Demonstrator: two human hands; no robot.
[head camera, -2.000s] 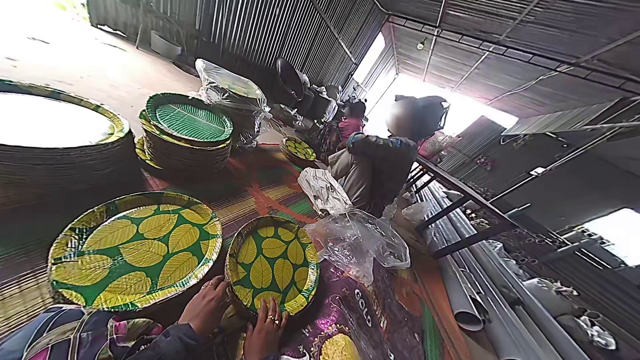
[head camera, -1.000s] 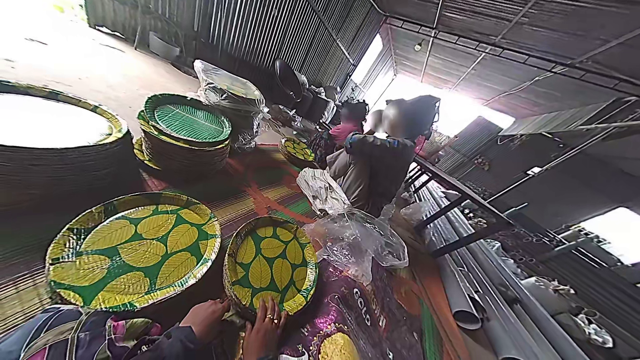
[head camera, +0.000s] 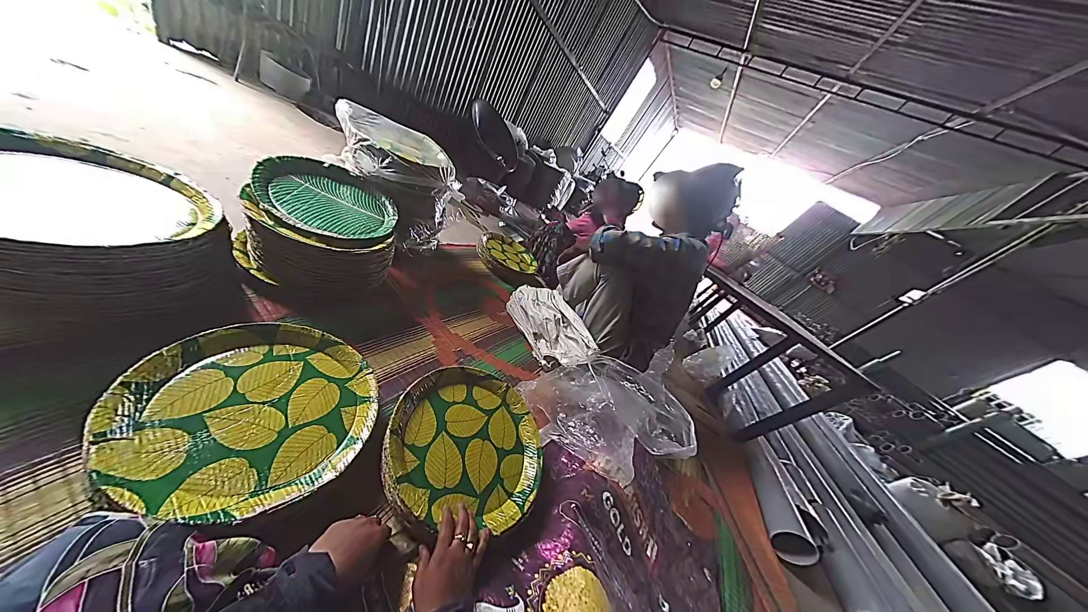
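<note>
My right hand (head camera: 449, 557), with a ring on a finger, rests its fingertips on the near rim of a small stack of round paper plates (head camera: 463, 450) printed with yellow leaves on green. Beside that stack's lower left edge is my left hand (head camera: 355, 542), its fingers curled; whether it grips anything is hidden. A larger stack of leaf-print plates (head camera: 234, 416) lies to the left. Under the small stack and to its right spreads a purple printed plastic sack (head camera: 595, 518).
Tall plate stacks stand at left, one white-topped (head camera: 93, 200), one green-topped (head camera: 327, 200). Clear plastic bags (head camera: 612, 408) lie ahead on the woven mat (head camera: 425, 340). People sit beyond, one in a dark jacket (head camera: 650, 272). Metal pipes (head camera: 786, 518) and a long frame (head camera: 765, 348) run along the right.
My left hand has shifted slightly away from the small stack's lower edge, toward the left. My right hand stays at its near rim. The seated people ahead have changed posture.
</note>
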